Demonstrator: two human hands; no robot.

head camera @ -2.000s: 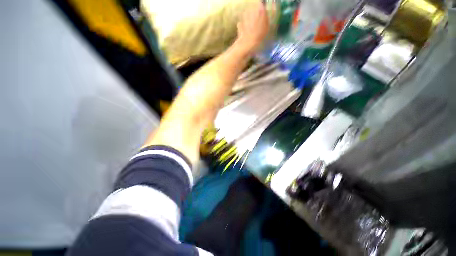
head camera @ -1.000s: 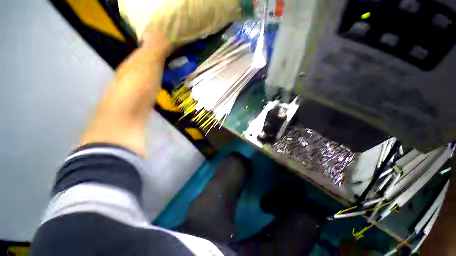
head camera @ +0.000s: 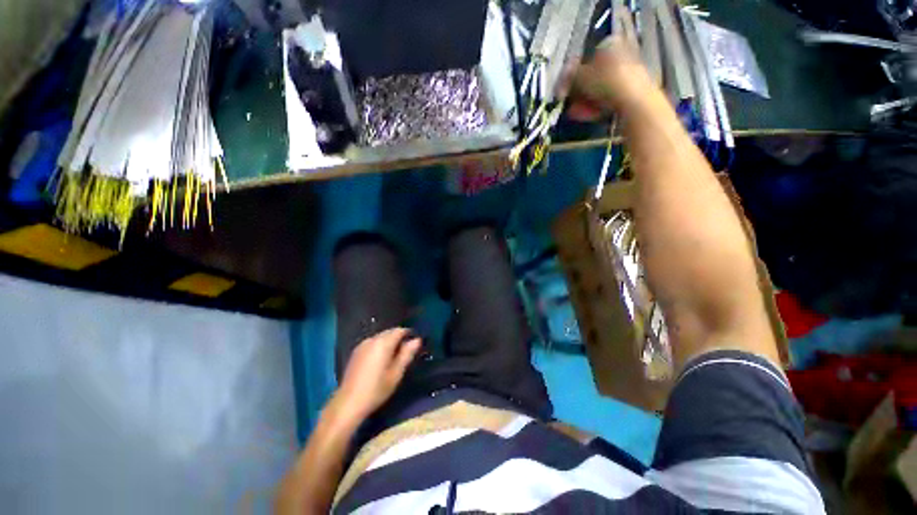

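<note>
My right hand (head camera: 608, 78) is over the right strip bundle (head camera: 676, 60) at the bench edge, fingers curled among the white-grey strips. Whether it grips any is hidden by the hand and blur. My left hand (head camera: 380, 366) rests over my lap, fingers loosely bent and a little apart, with nothing visible in it. The left strip bundle (head camera: 151, 96) lies fanned at the upper left, yellow lead ends toward me. The terminal tray (head camera: 500, 126) holds a heap of shiny silver terminals (head camera: 422, 106). The dark crimping die (head camera: 324, 96) stands left of the heap.
An open cardboard box (head camera: 593, 302) with strips inside stands below the bench at right, under my right forearm. A black-yellow striped edge (head camera: 60, 246) borders the pale surface (head camera: 141, 392) at left. Red items (head camera: 855, 377) lie at far right.
The view has swung right and down. My left hand has left the tan-yellow sack and is now over my lap. My right hand has come into view at the right bundle.
</note>
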